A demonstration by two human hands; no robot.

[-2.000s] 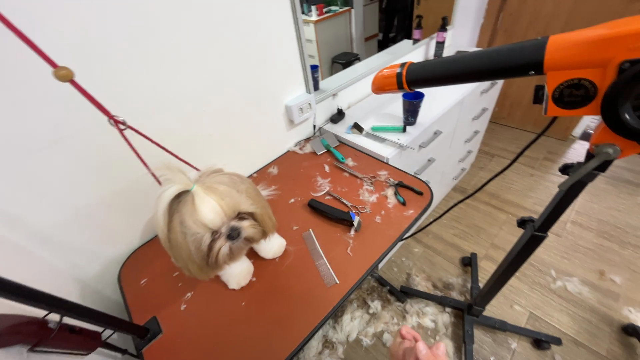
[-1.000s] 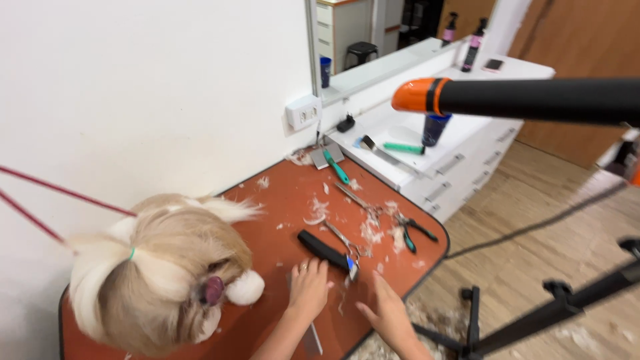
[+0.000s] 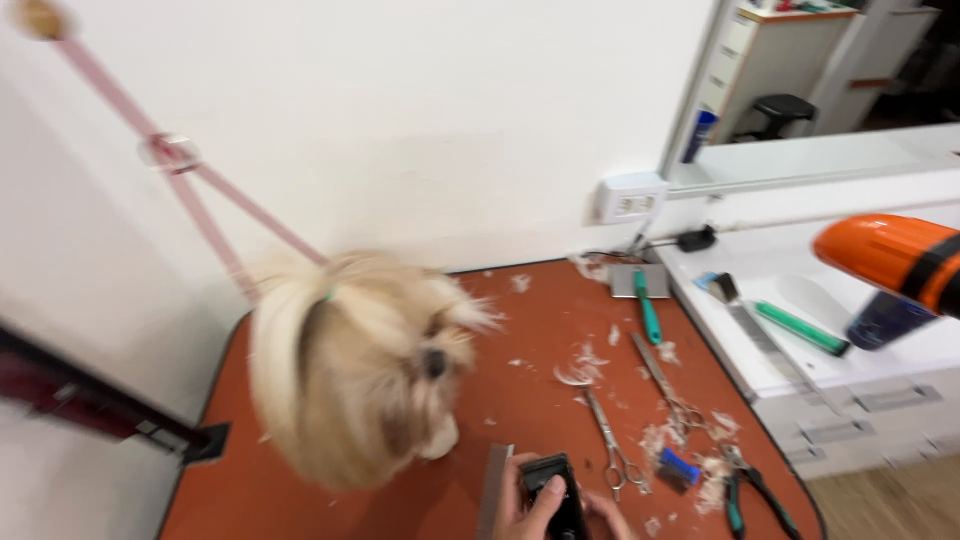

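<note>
At the bottom edge, my left hand (image 3: 529, 502) grips a black hair clipper (image 3: 555, 495), its thumb on the front. My right hand (image 3: 607, 519) is beside the clipper's lower right side, fingers partly hidden; whether it grips cannot be told. A long-haired tan and white dog (image 3: 360, 367) in a red grooming loop (image 3: 206, 217) is on the table to the left. Left of my left hand lies a metal comb (image 3: 493, 491). To the right are scissors (image 3: 611, 442), a blue clipper attachment (image 3: 677, 471), more shears (image 3: 664, 379), green-handled nail clippers (image 3: 750, 487) and a slicker brush (image 3: 646, 304).
Cut fur lies over the reddish grooming table (image 3: 540, 322). An orange dryer nozzle (image 3: 885, 251) juts in from the right above a white cabinet (image 3: 885, 420) with a green comb (image 3: 801, 328) and a dark blue cup (image 3: 889, 319). A dark post (image 3: 97, 397) stands left.
The black clipper lay on the table and is now in my left hand, raised from it. The blue attachment lies apart from it. The dog's head has turned. The view has shifted closer.
</note>
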